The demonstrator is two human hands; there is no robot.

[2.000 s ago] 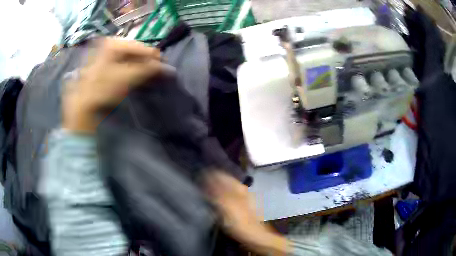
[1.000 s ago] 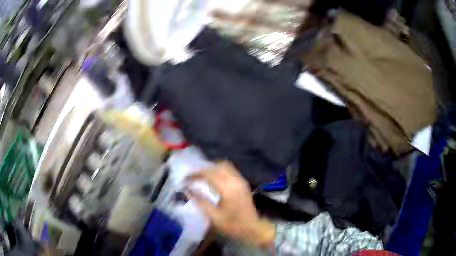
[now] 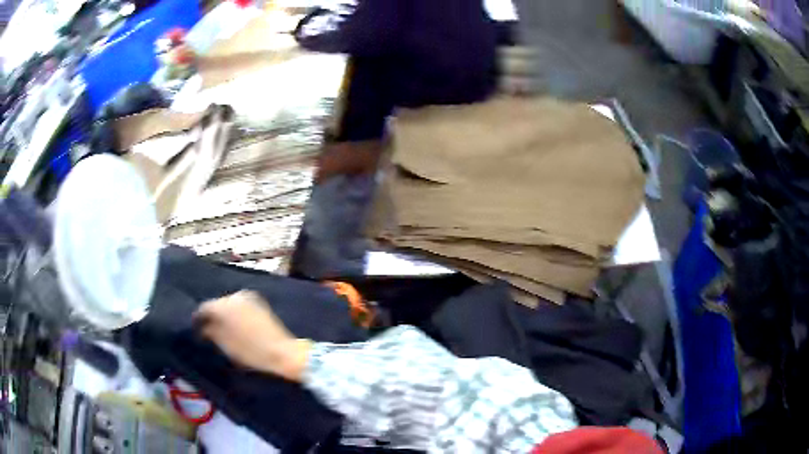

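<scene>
My right hand (image 3: 248, 332) reaches in from the lower right in a pale checked sleeve. It lies on or just over the stacked dark garments (image 3: 177, 306) left of the middle. The hand is blurred and its fingertips are unclear, so I cannot tell whether it grips the cloth. Red scissors loops (image 3: 192, 403) show below the hand, at the edge of the dark cloth. My left hand is not in view.
Folded brown garments (image 3: 523, 177) lie beyond the dark cloth. A white round object (image 3: 106, 239) stands at the left. Part of the machine (image 3: 124, 426) shows bottom left. A person in dark clothing (image 3: 426, 53) is at the top. Blue material (image 3: 705, 346) is at the right.
The view has swung right, away from the machine. My left hand and the grey cloth have left the picture. My right hand has moved from the white table by the scissors to the dark garments.
</scene>
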